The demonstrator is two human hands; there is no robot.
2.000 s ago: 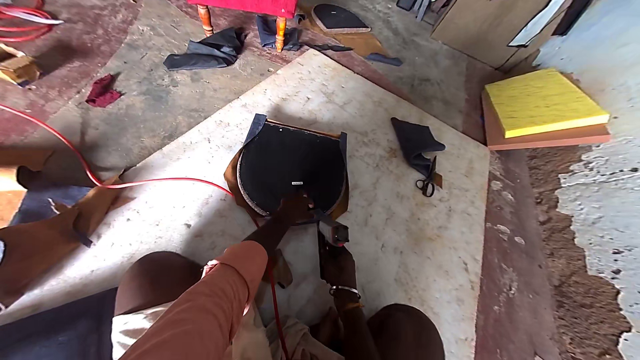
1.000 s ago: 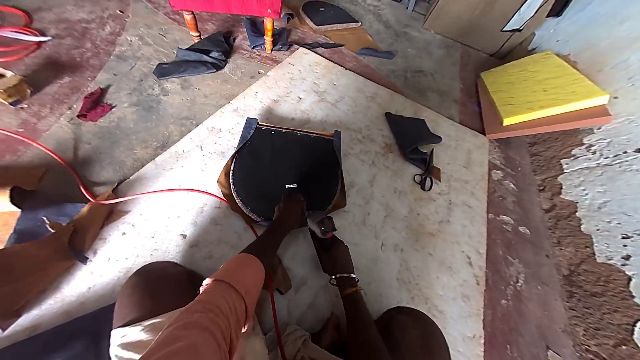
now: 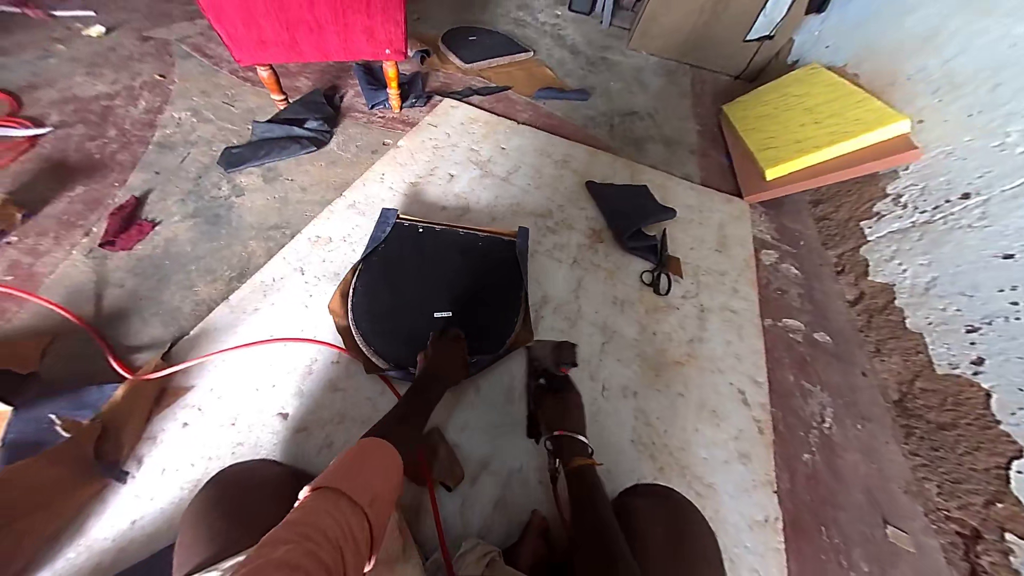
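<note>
A seat pad (image 3: 436,280) with a black underside and a brown and dark blue fabric border lies on the pale board, a row of staples along its far edge. On its near rim my left hand (image 3: 446,358) presses down, fingers over the fabric edge. My right hand (image 3: 560,404) grips a pneumatic staple gun (image 3: 552,358) just right of the pad's near corner, apart from the pad. The red air hose (image 3: 272,342) runs from the left past the pad and down between my legs. Whether my left fingers pinch the fabric is hard to tell.
Scissors (image 3: 658,272) lie beside a dark cloth scrap (image 3: 628,212) on the board (image 3: 640,384). Yellow foam (image 3: 812,120) rests on orange foam by the wall. A red chair (image 3: 308,32) stands beyond, near another pad (image 3: 480,46). Brown and blue fabric (image 3: 72,440) lies left.
The staple gun in my right hand has moved away from the pad's near edge, toward the right. My left hand stays at that edge.
</note>
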